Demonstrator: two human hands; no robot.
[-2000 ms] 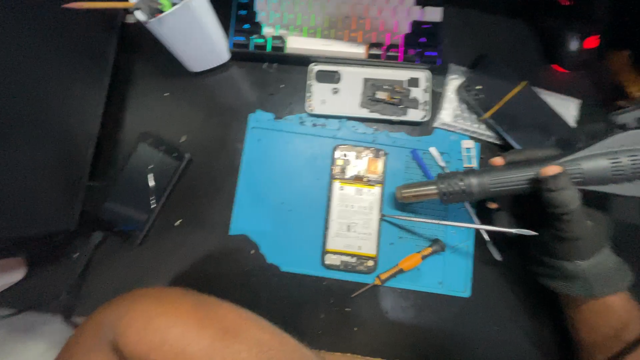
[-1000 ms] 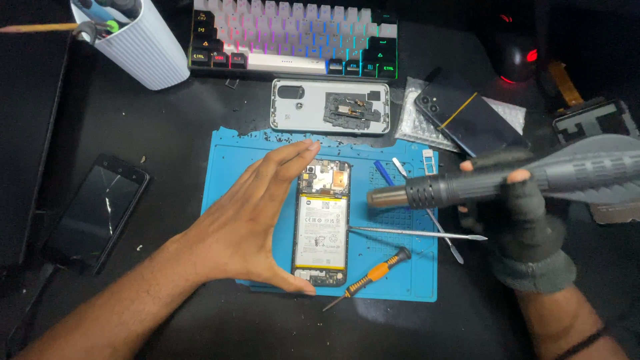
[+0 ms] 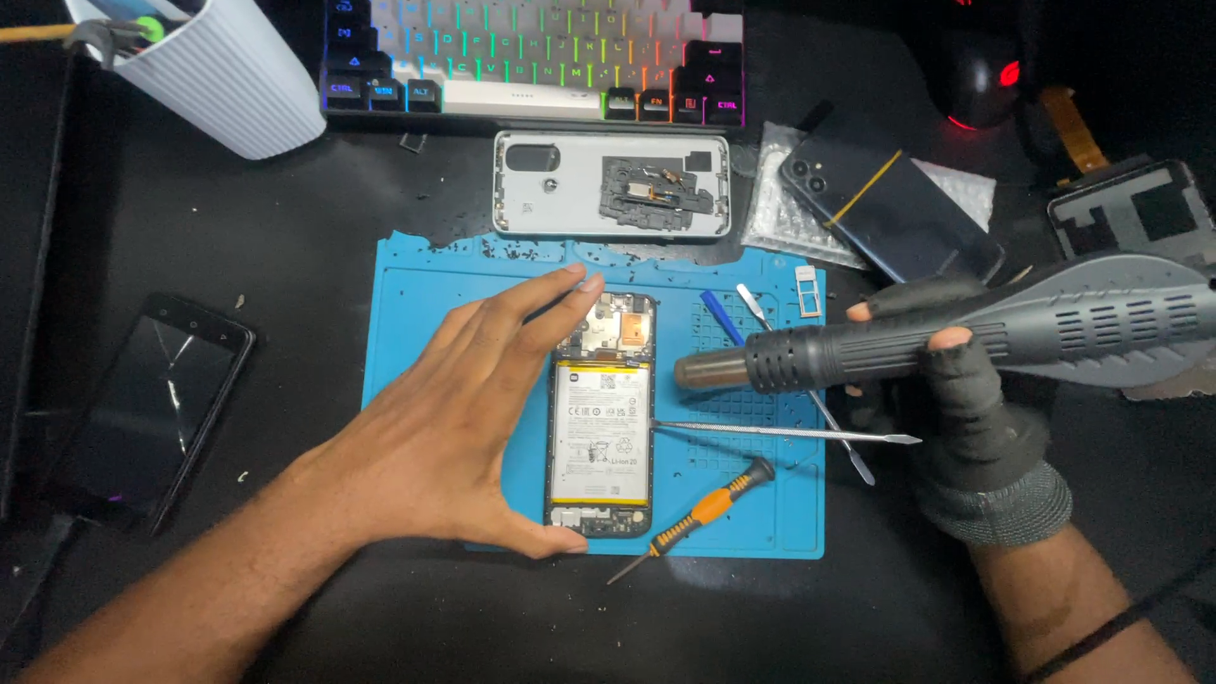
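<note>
An opened smartphone with its battery and circuit board exposed lies on a blue silicone repair mat. My bare left hand spans its left side, fingers at the top end and thumb at the bottom left corner. In a dark fingerless glove, my right hand grips a hot air gun, whose metal nozzle points left, right of the phone. A metal spudger touches the phone's right edge with its tip. An orange and black screwdriver rests near the phone's bottom right corner.
Behind the mat are a detached grey back cover and a backlit keyboard. A dark phone lies on bubble wrap, near a SIM tray. Far left sits a cracked phone; a white ribbed cup stands behind it.
My left hand has come in to the phone's left side; two seconds ago it was not at the phone. My right hand still holds the hot air gun. The view has shifted.
</note>
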